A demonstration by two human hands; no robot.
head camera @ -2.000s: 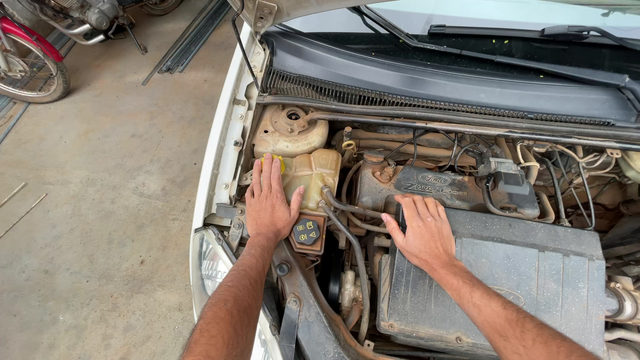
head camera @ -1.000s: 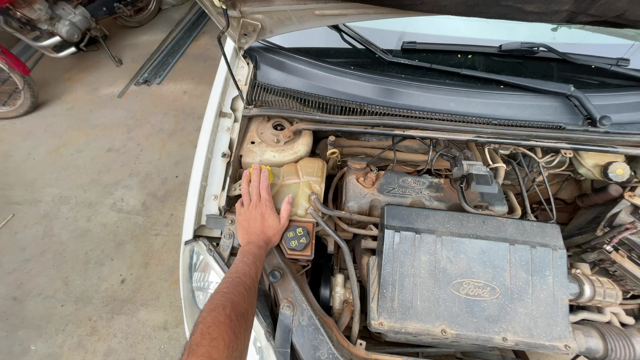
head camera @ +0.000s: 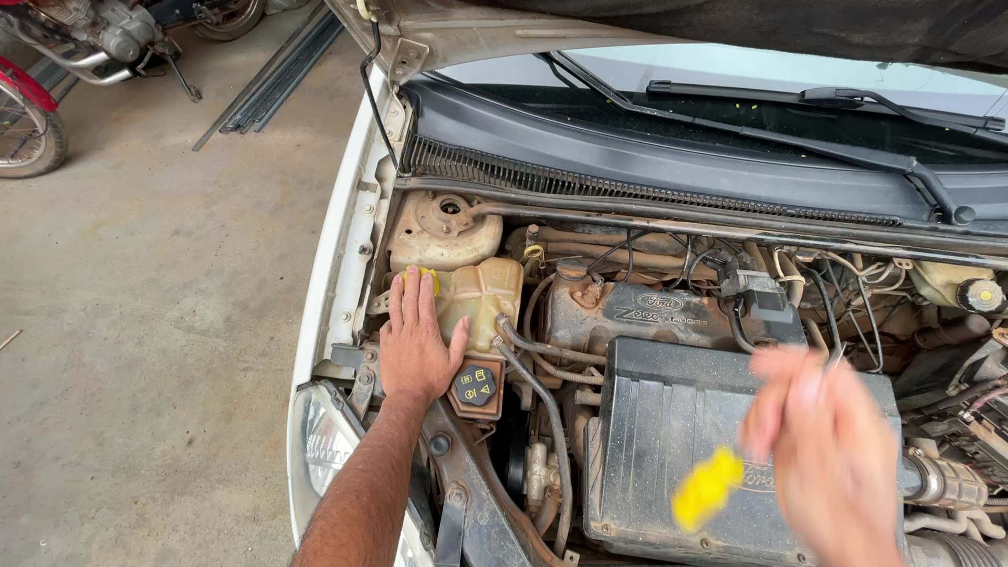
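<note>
My left hand (head camera: 416, 346) lies palm down on the left side of the translucent coolant expansion tank (head camera: 480, 291), fingertips over its yellow cap (head camera: 429, 276) and thumb spread to the right. Just below the thumb is a black reservoir cap (head camera: 475, 385) with yellow symbols. My right hand (head camera: 811, 425), blurred, is raised above the black plastic Ford engine-bay box (head camera: 654, 441). Its fingers are closed, with a blurred yellow object (head camera: 709, 488) at their left and a thin shiny piece near the fingertips. What the yellow object is cannot be told.
Rubber hoses (head camera: 555, 441) run right of the tank. The raised hood (head camera: 488, 24) overhangs the windshield wipers (head camera: 756, 138). A headlight (head camera: 327, 441) sits at the front corner. Metal bars (head camera: 272, 75) and a motorcycle (head camera: 102, 39) are on the left.
My right hand left the engine area, was out of view one second ago, and is back with a yellow object. My left hand has stayed on the expansion tank.
</note>
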